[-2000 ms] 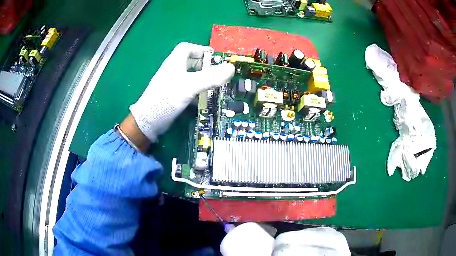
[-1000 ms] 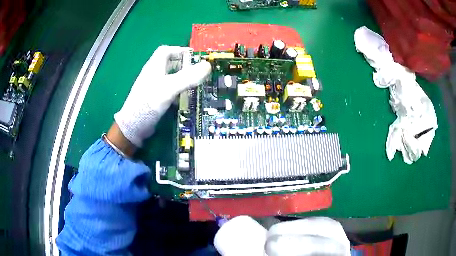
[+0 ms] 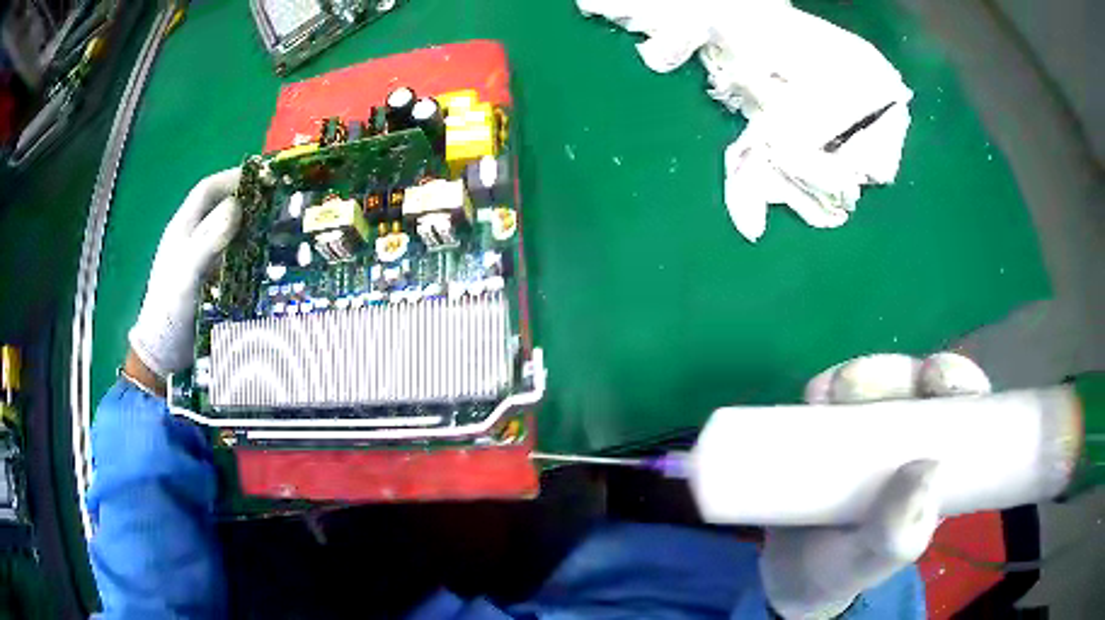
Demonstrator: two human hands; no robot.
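The green power board point(image 3: 376, 260) lies on a red foam pad point(image 3: 388, 474), its ribbed silver heat sink point(image 3: 364, 354) along the near edge with a pale bent bar beside it. My left hand point(image 3: 188, 267), in a white glove, holds the board's left edge; its fingertips are partly hidden. My right hand point(image 3: 848, 545), gloved, is closed around the fat white dispensing syringe point(image 3: 776, 463). The syringe lies sideways with its green cap to the right. Its thin needle on a purple hub points left, the tip near the board's lower right corner.
A crumpled white cloth point(image 3: 812, 109) with a slim dark tool point(image 3: 860, 126) lies at the upper right of the green bench point(image 3: 630, 267). Part of another board point(image 3: 318, 27) is at the top. A metal rail point(image 3: 92, 260) runs down the left.
My right hand and syringe have moved right and up into fuller view, the needle from the board's lower left to its lower right. The view has shifted right. My left hand sits lower along the board's left edge.
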